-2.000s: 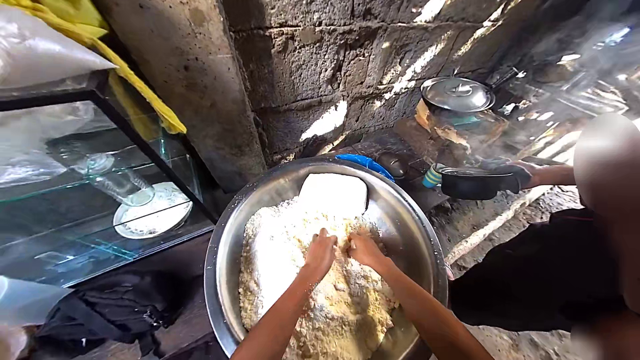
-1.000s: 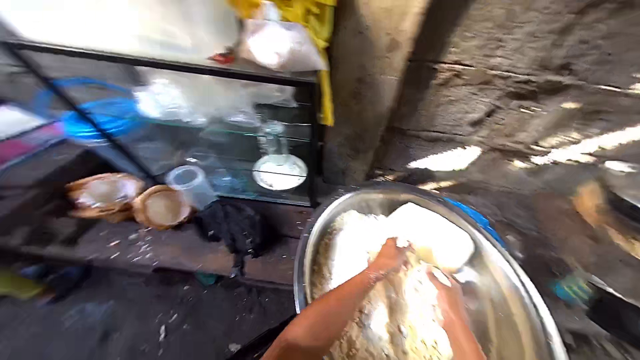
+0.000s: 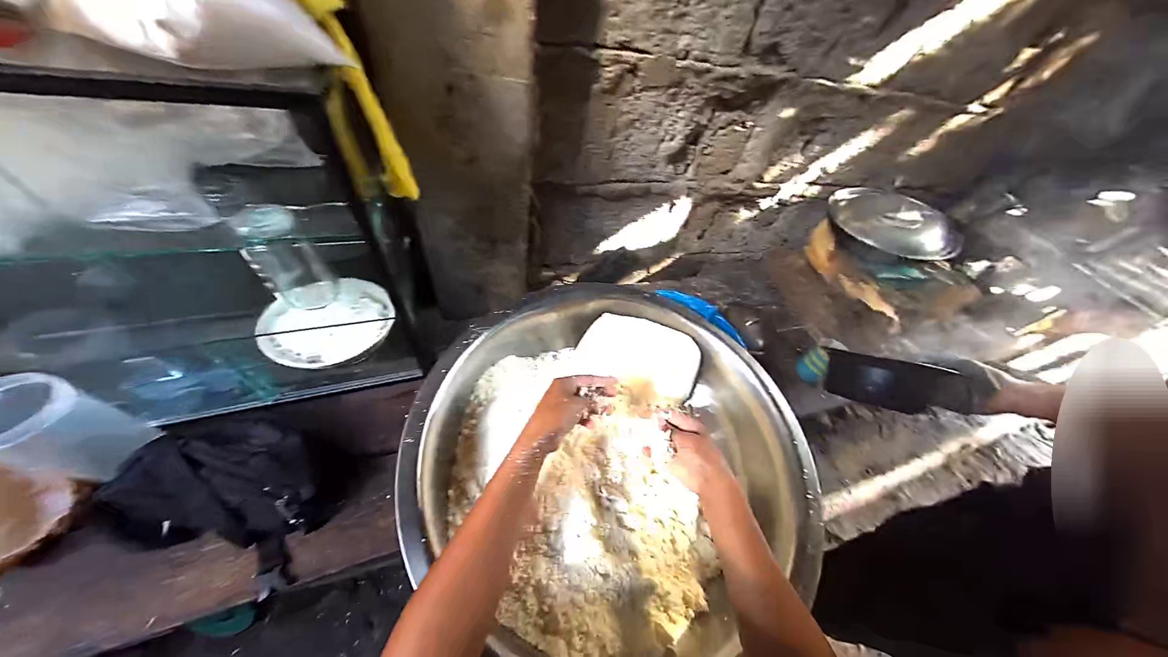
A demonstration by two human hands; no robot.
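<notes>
A wide metal basin (image 3: pixel 766 456) holds a crumbly, pale yellow flour mixture (image 3: pixel 602 547), with whiter flour at its left side. At the basin's far side lies a white rounded block or container (image 3: pixel 639 351); which it is, I cannot tell. My left hand (image 3: pixel 575 406) is in the mixture just below the white thing, its fingers curled and partly covered with clumps. Opposite it, my right hand (image 3: pixel 689 443) is also in the mixture, fingers bent inward. The two hands are apart, with crumbs between them. Whether either is closed on a clump is unclear.
A glass display case (image 3: pixel 210 411) with a white plate (image 3: pixel 326 324) stands left, a black cloth (image 3: pixel 219 479) before it. At right, another person's hand (image 3: pixel 1027 397) holds a dark pan (image 3: pixel 894 379) near a lidded pot (image 3: pixel 894 224). A block wall (image 3: pixel 657 119) rises behind.
The view has swung left and back right. My hands, close together over the mixture a second ago, are now farther apart in it.
</notes>
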